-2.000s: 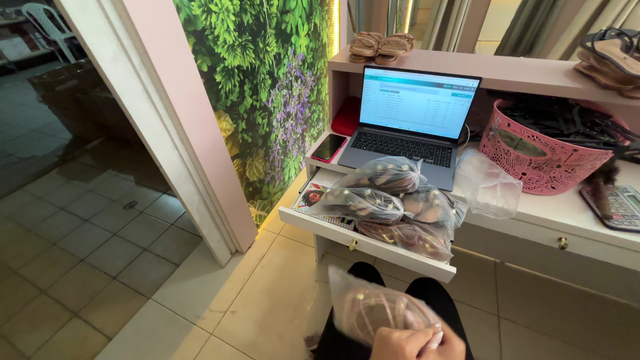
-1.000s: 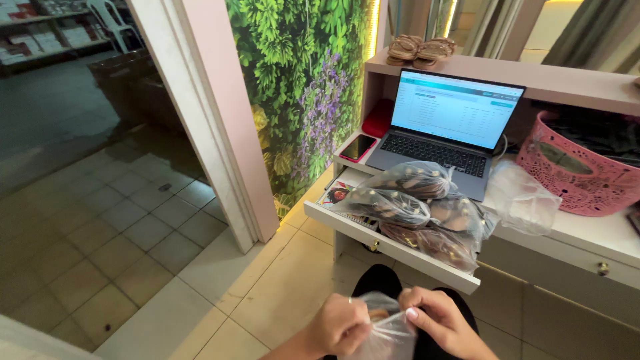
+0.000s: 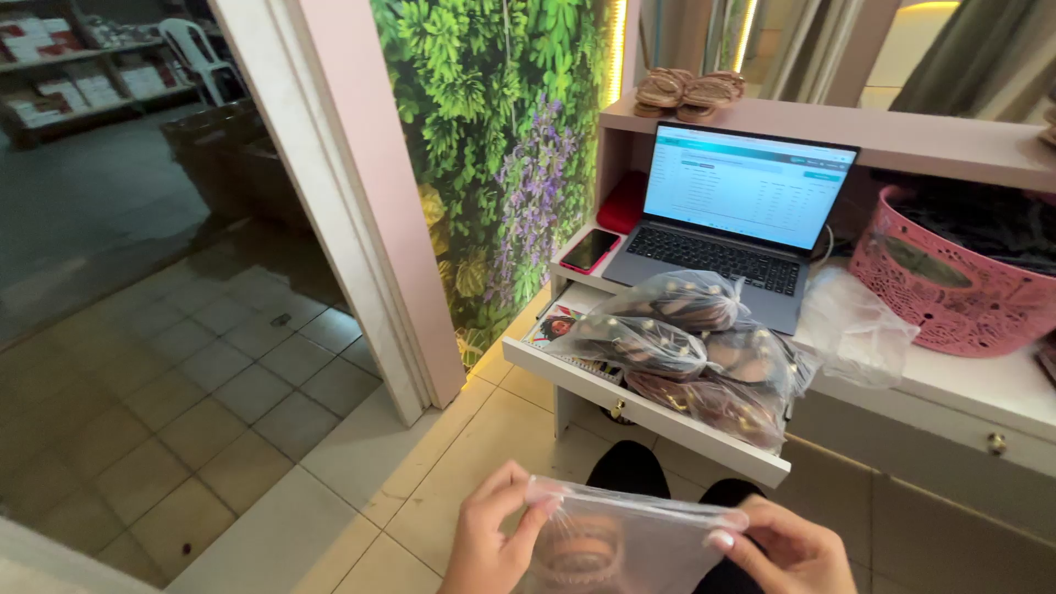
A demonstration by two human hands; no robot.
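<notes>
A clear plastic bag (image 3: 635, 536) is stretched between my two hands at the bottom of the view, with a brown sandal (image 3: 580, 549) inside it. My left hand (image 3: 503, 524) pinches one corner of the bag's mouth, and my right hand (image 3: 775, 540) pinches the opposite corner. Beyond them, several bagged pairs of footwear (image 3: 652, 342) lie heaped on a pulled-out white drawer (image 3: 643, 412). A loose, crumpled plastic bag (image 3: 858, 326) rests on the desk to the right of the heap. The lower part of the held bag is cut off by the frame.
On the desk stand an open laptop (image 3: 742, 190), a phone (image 3: 590, 251) and a pink basket (image 3: 957, 280) full of black items. Brown sandals (image 3: 689, 92) sit on the pink shelf (image 3: 792, 128) above. The drawer's front edge juts out over my knees. A door frame (image 3: 363, 206) rises at left.
Two seconds ago the sandal bag was bunched in my grasp; one second ago both hands were close together at its top. Now they are apart, with the bag's mouth drawn out wide between them.
</notes>
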